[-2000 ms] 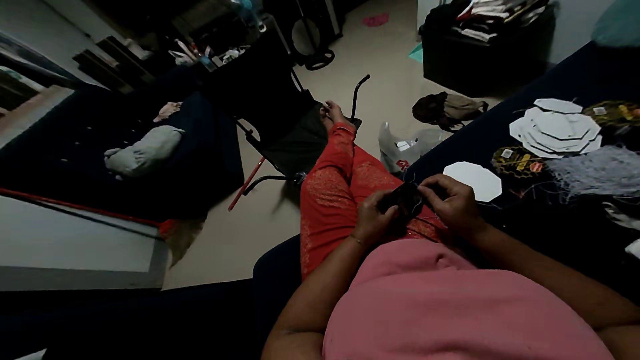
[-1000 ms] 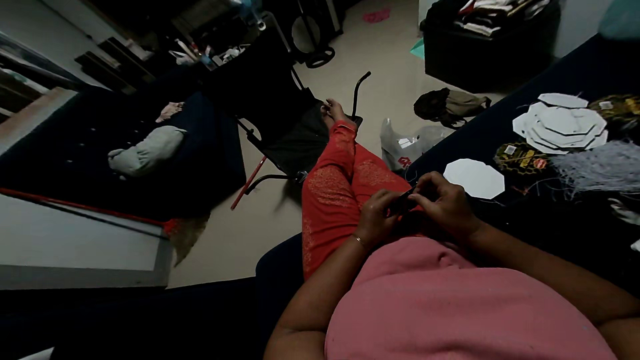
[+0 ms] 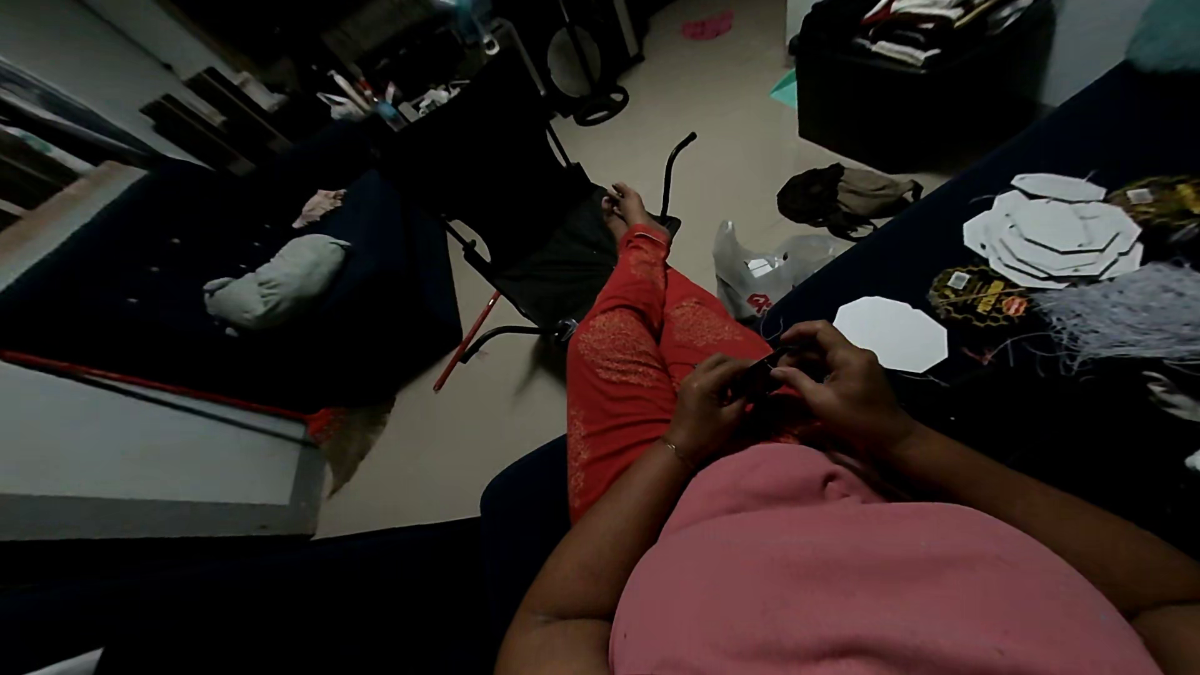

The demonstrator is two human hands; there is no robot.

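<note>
Above my lap, my left hand grips a small dark item whose kind the dim light hides. The fingertips of my right hand are bent at the item's other end, with thumb and forefinger close to it. Just beyond my right hand lies a white octagonal card on the dark blue sofa seat. Farther right are a pile of similar white cards, a dark printed card with yellow pattern, and a tangled bundle of pale grey strings.
A black folding chair stands ahead, with my feet on it. A translucent plastic bag and a dark and tan bag are on the floor by the sofa. Another dark blue sofa bears a grey cloth.
Two seconds ago my right hand was a little lower and closer to the octagonal card; its fingers have shifted around the dark item. My left hand stays at the item.
</note>
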